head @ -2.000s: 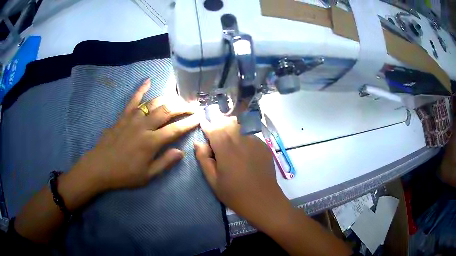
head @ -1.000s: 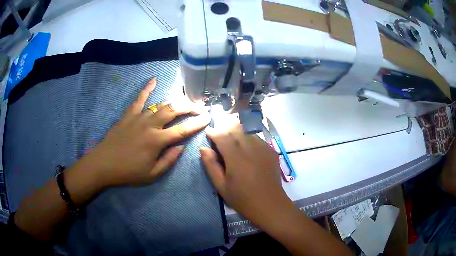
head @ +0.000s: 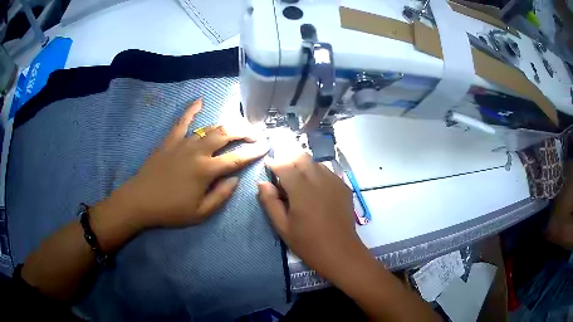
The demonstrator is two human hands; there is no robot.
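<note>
A grey-blue ribbed garment panel [head: 213, 264] lies on the machine bed, with a wide black strip [head: 169, 66] along its top edge and a narrow black line down its right side. My left hand [head: 182, 173] lies on the panel, fingers spread, fingertips near the needle area. My right hand [head: 314, 207] is at the panel's right edge, fingertips just below the presser foot area; its thumb and fingers are close together at the dark edge. Bright glare hides the needle and what those fingertips hold. The white sewing machine head [head: 377, 56] stands above.
Thread snips [head: 359, 195] lie right of my right hand. A grey-blue block [head: 323, 148] sits beside the presser foot. A blue card [head: 43, 72] is at the left. A measuring tape [head: 408, 249] follows the front edge. An open box with papers [head: 462, 286] is below right.
The view has shifted, so the machine, panel and both hands appear slightly further right. The hands keep nearly the same pose. My right hand now covers more of the snips.
</note>
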